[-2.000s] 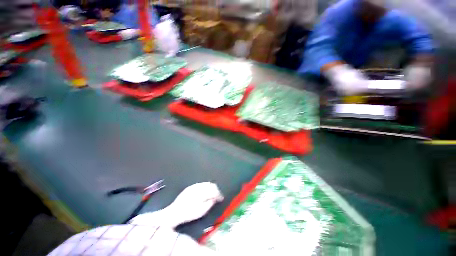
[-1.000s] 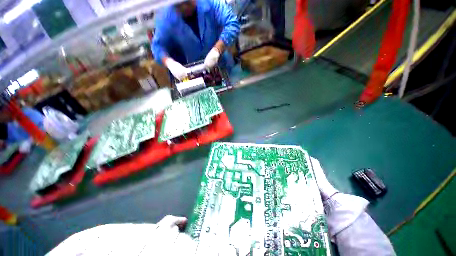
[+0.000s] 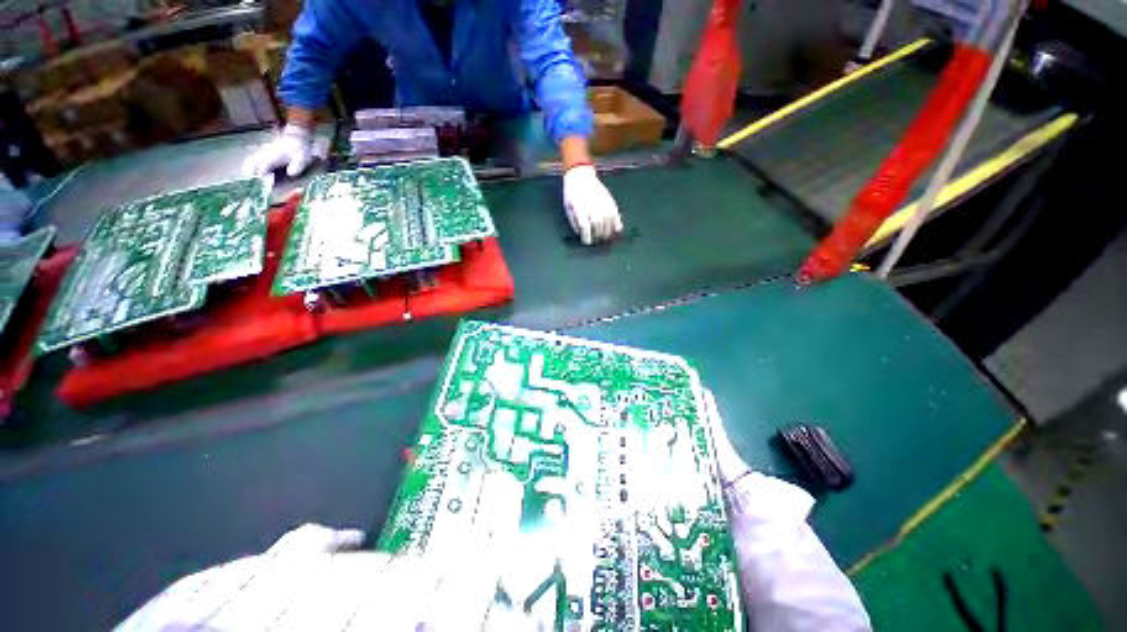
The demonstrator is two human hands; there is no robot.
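Observation:
A large green circuit board, solder side up with white border lines, is in front of me and runs off the bottom edge. My left hand, in a white glove, is at the board's left edge; it is overexposed and its fingers are partly hidden. My right hand, gloved, is at the board's right edge, its fingers mostly hidden behind and under the board, thumb side against the edge. A black ribbed brush-like block lies on the bench to the right of the board.
More boards sit on red carriers at the far left. A person in a blue coat works opposite, one gloved hand on the green bench. Red posts rise at right. Black cutters lie on the lighter green surface lower right.
The view has swung right since the oldest frame. The board is now between both hands. The person opposite has moved a hand from the white parts to the bench.

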